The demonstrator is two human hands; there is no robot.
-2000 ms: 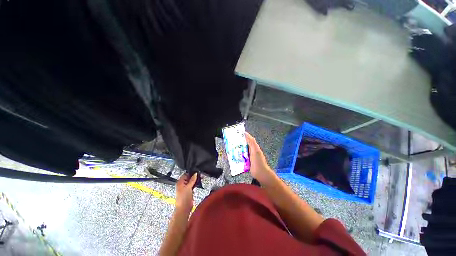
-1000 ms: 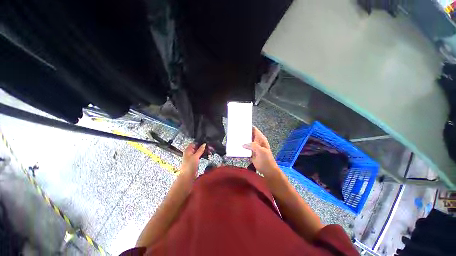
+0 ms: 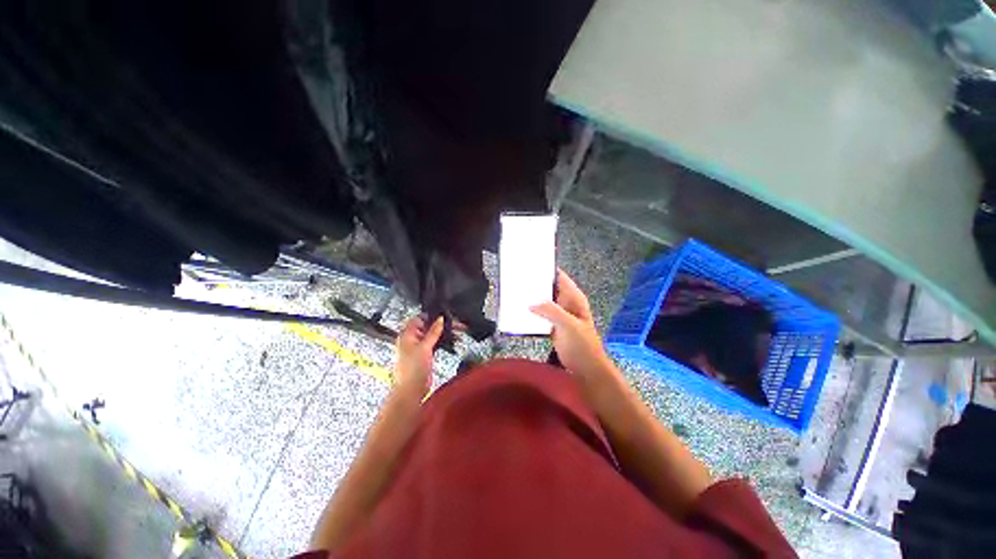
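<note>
Black garments point(image 3: 437, 120) hang as a large dark mass across the upper left and centre. My left hand point(image 3: 417, 347) pinches the lower end of one black garment, low at the centre. My right hand point(image 3: 568, 317) holds a smartphone point(image 3: 526, 268) upright beside that garment end, with the thumb on its lower right part. The phone's screen shows plain white, and nothing on it can be read. The fingers behind the phone are partly hidden.
A grey-green work table point(image 3: 765, 120) stands at the upper right. A blue crate point(image 3: 710, 384) with dark cloth inside sits on the floor at its edge. A dark rack bar point(image 3: 164, 308) crosses the left. Yellow tape point(image 3: 344, 352) marks the floor. Dark cloth point(image 3: 961, 491) hangs at the lower right.
Since two seconds ago the phone has gone from tilted to upright and moved up slightly, and its coloured screen has turned white. My left hand still pinches the garment end, now slightly higher in view.
</note>
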